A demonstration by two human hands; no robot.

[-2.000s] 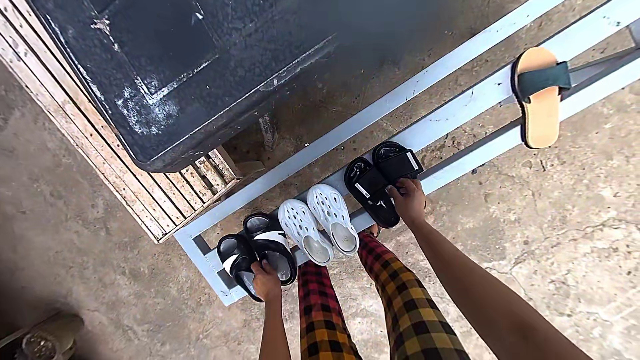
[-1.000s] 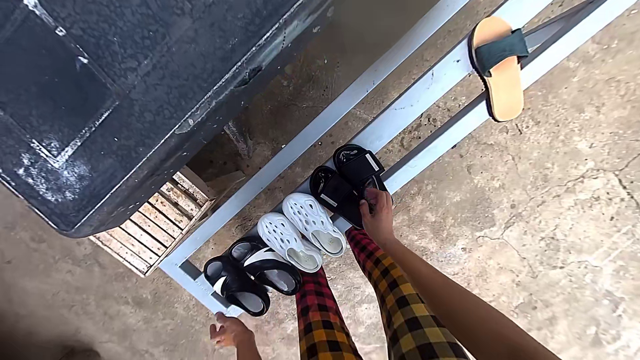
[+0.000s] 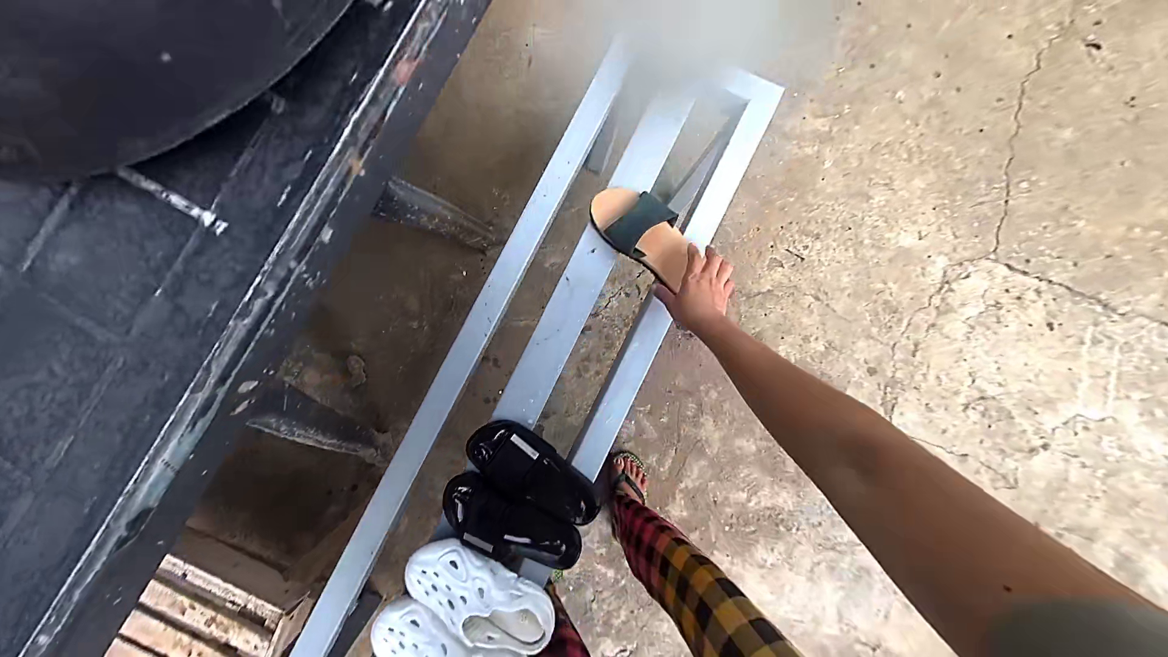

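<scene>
My right hand (image 3: 701,285) is at the heel of a tan slide sandal with a dark green strap (image 3: 641,222), its fingers along the heel edge; whether they grip it cannot be told. This sandal lies across two slats of a grey metal rack (image 3: 558,319). Lower down the rack sit two black slide sandals (image 3: 534,470) side by side, toes toward the left. Below them, a pair of white perforated clogs (image 3: 484,598) is partly cut off by the bottom edge. My left hand is out of view.
A dark, worn table-like surface (image 3: 182,301) fills the left side, close to the rack. Wooden slats (image 3: 205,607) show at lower left. My foot in a patterned flip-flop (image 3: 630,476) stands on the cracked concrete floor (image 3: 876,274) beside the rack.
My right hand has left the black slides and moved up the rack to the tan sandal. My left hand has gone out of view. The view has shifted toward the rack's far end.
</scene>
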